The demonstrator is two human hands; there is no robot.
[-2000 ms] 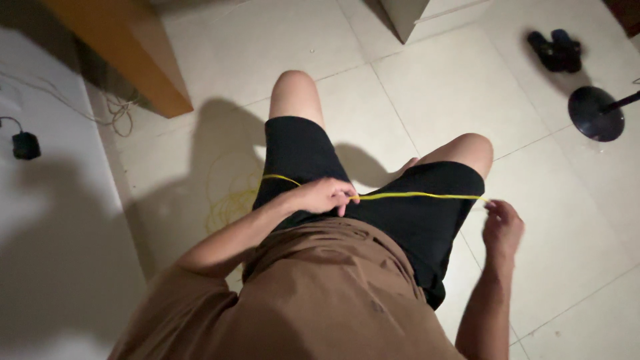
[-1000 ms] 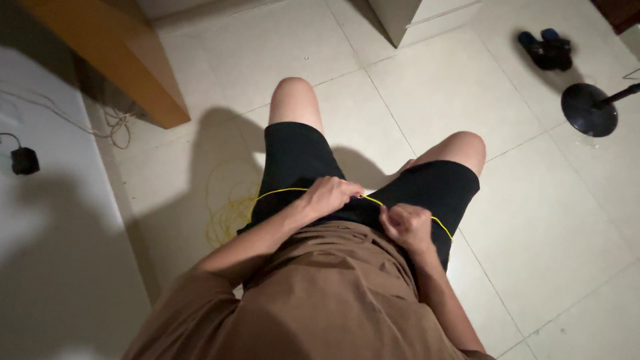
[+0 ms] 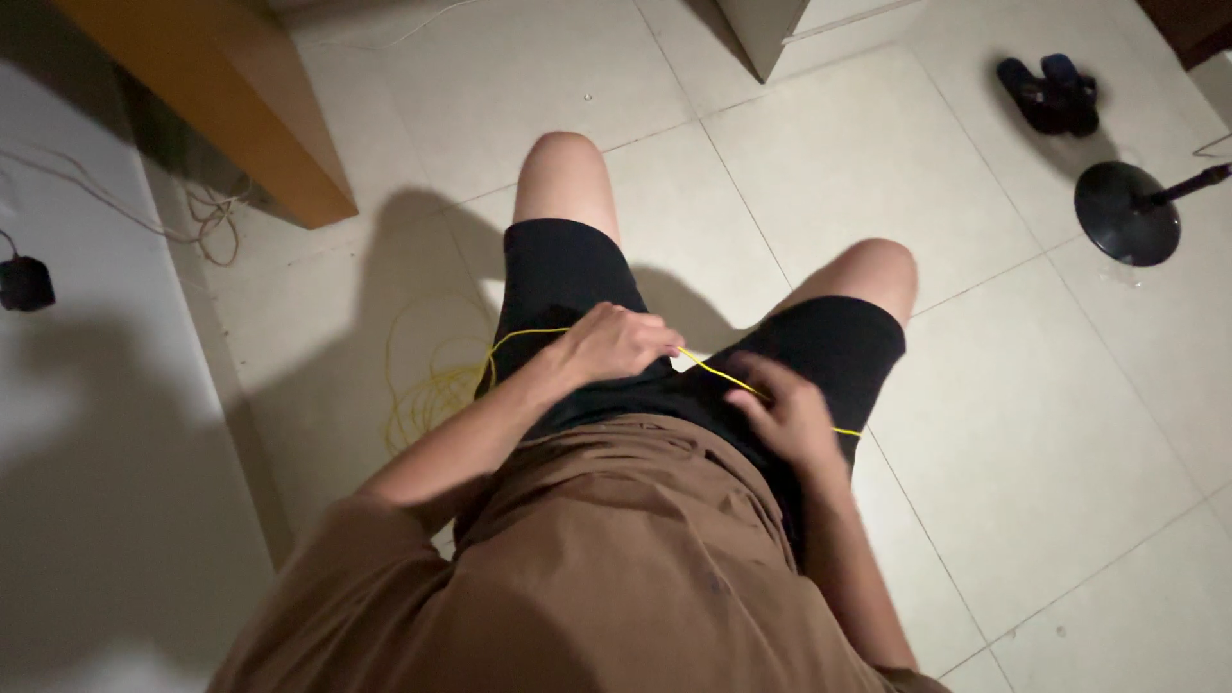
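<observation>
A thin yellow cord (image 3: 710, 370) runs across my lap over black shorts. My left hand (image 3: 621, 342) pinches it between thumb and fingers above the inner left thigh. To the right, my right hand (image 3: 784, 404) is at the cord, blurred, with its thumb and fingers partly spread; whether it grips the cord is unclear. Past that hand the cord shows again on the right thigh and ends from view at the shorts' edge. On the other side it passes over the left thigh to loose yellow coils (image 3: 433, 395) on the floor.
A wooden furniture panel (image 3: 289, 144) stands at upper left, with tangled pale cables (image 3: 217, 226) beside it. A black adapter (image 3: 26, 284) is at far left. A cabinet corner (image 3: 770, 38) is at the top. Dark sandals (image 3: 1051, 96) and a round black stand base (image 3: 1126, 214) are at upper right.
My right hand was out to the right with the cord stretched two seconds ago, then came in near my left hand. Its fingers have since loosened from a fist. My left hand stays on the cord.
</observation>
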